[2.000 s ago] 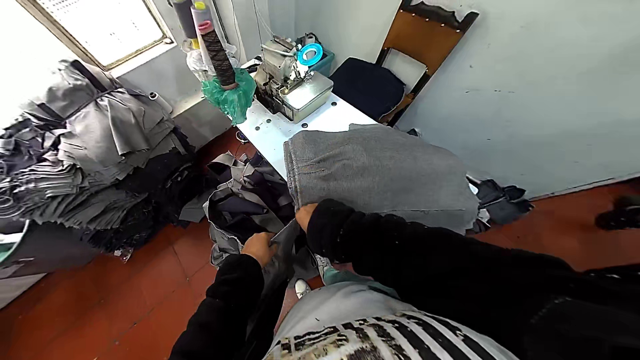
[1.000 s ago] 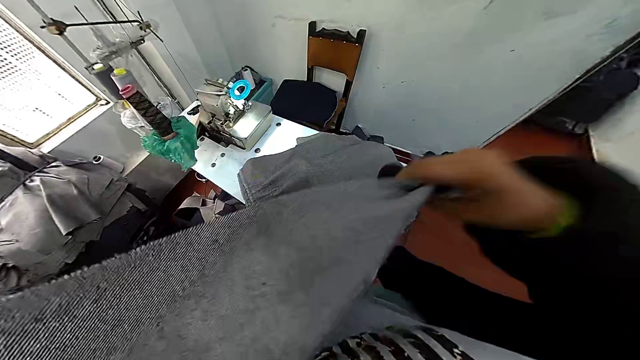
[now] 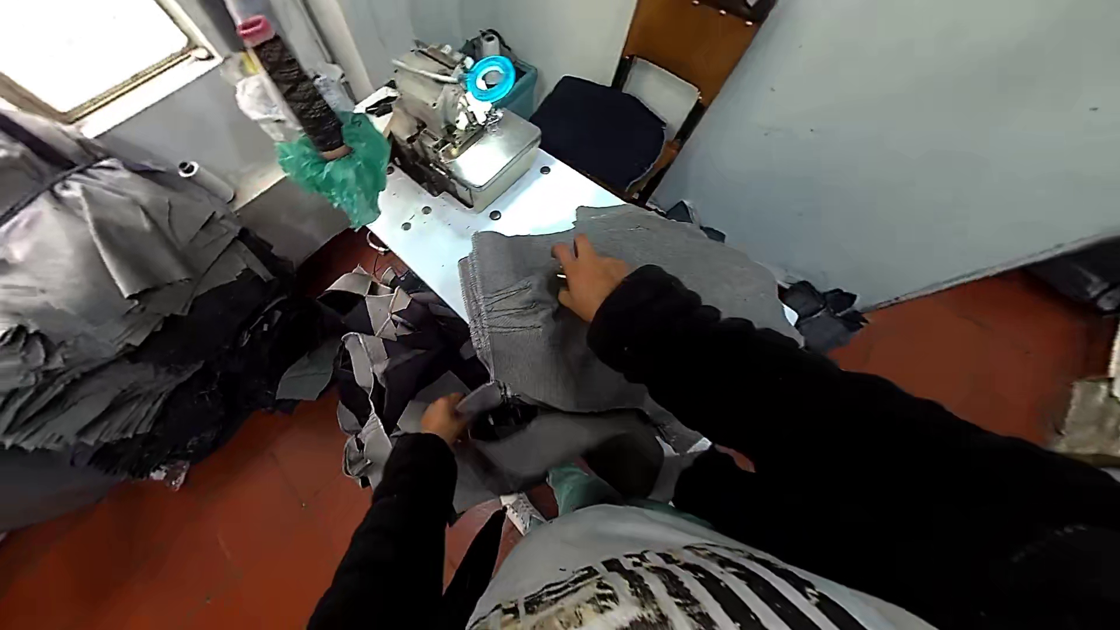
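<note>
Stacked grey denim pieces [image 3: 700, 254] lie over the near end of a white sewing table [image 3: 437, 241]. On top of them rests my right hand [image 3: 588, 278], fingers spread on the cloth near some stitched creases. Lower left, my left hand [image 3: 444, 418] grips the edge of a grey fabric piece [image 3: 542, 446] that hangs in a loop off the near side of the stack. Beyond the stack stands an overlock sewing machine [image 3: 472, 131] with a bright blue ring on it.
A big heap of grey and black cut fabric [image 3: 131, 280] is at the left. Fabric scraps [image 3: 376, 350] hang or lie beside the table. A thread cone [image 3: 297, 87] with a green plastic bag [image 3: 346, 166] rises at the back. A chair [image 3: 691, 52] with a dark seat stands by the wall.
The large grey cloth spread across the view one second ago is lowered. My right hand has moved from the right onto the stack, and my left hand shows again. The view has turned.
</note>
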